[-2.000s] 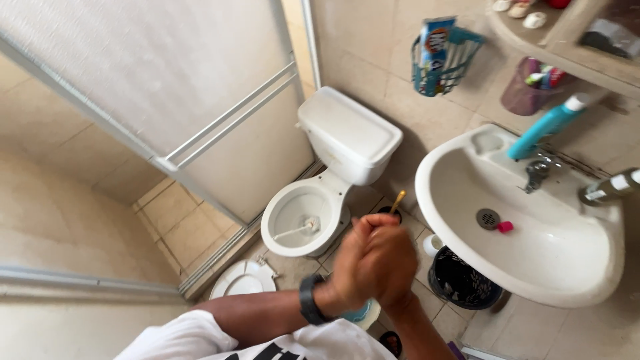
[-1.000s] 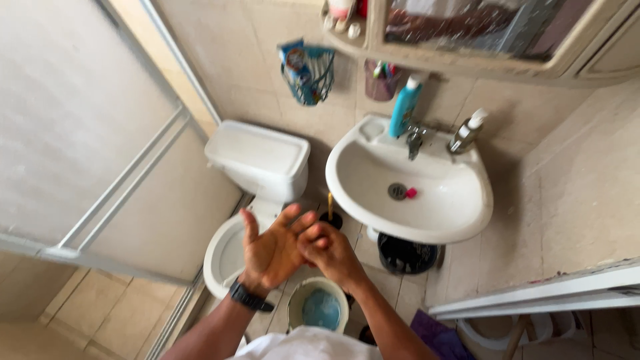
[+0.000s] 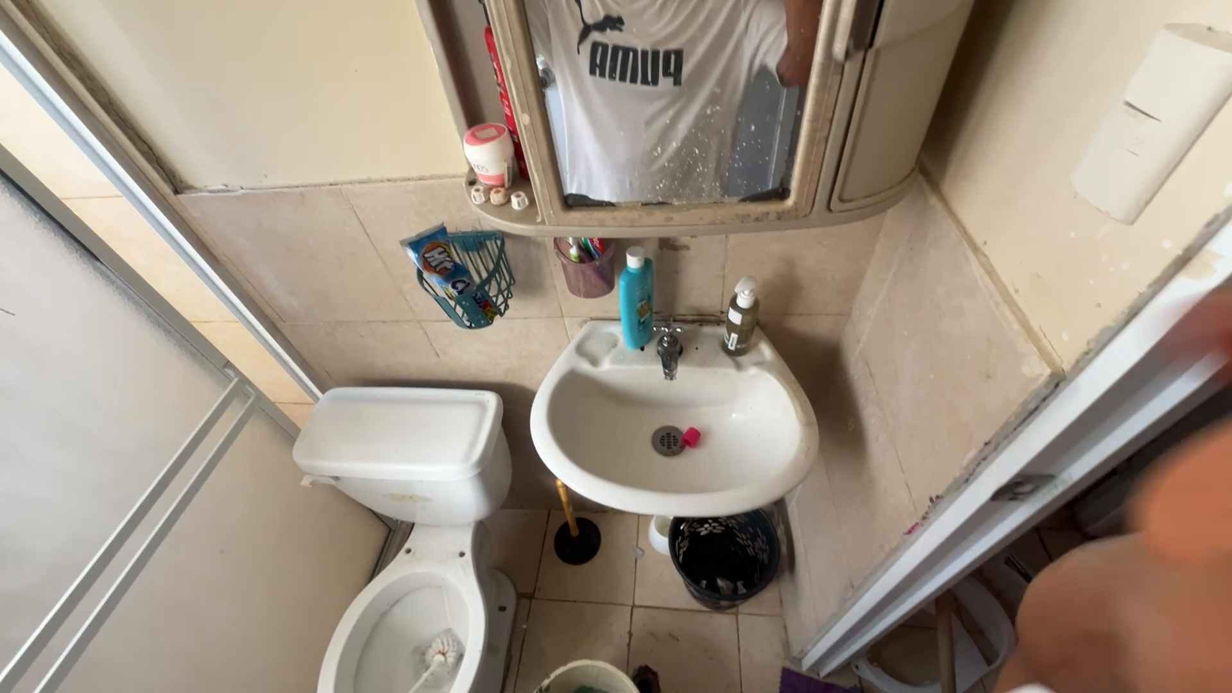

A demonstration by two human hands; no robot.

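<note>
A large blur of bare skin (image 3: 1126, 597), which looks like part of my right arm or hand, fills the lower right edge in front of the door frame; its fingers cannot be made out. My left hand is out of view. A white sink (image 3: 674, 496) holds a small pink cap (image 3: 691, 438) beside its drain. On its back ledge stand a turquoise bottle (image 3: 636, 298), a metal faucet (image 3: 669, 351) and a dark pump bottle (image 3: 741, 318). To the left, a toilet brush (image 3: 443, 652) rests in the open bowl of the white toilet (image 3: 399, 433).
A mirror cabinet (image 3: 813, 115) hangs over the sink, beside a wire basket (image 3: 491, 279) and a toothbrush cup (image 3: 587, 274). Below are a plunger (image 3: 577, 541), a black bin (image 3: 722, 558) and a bucket (image 3: 587, 674). A shower door (image 3: 125, 452) and door frame (image 3: 972, 491) flank the room.
Both hands were together in front of me, then parting with fingers spread; now neither is at the centre. The view has swung up and right toward the mirror cabinet.
</note>
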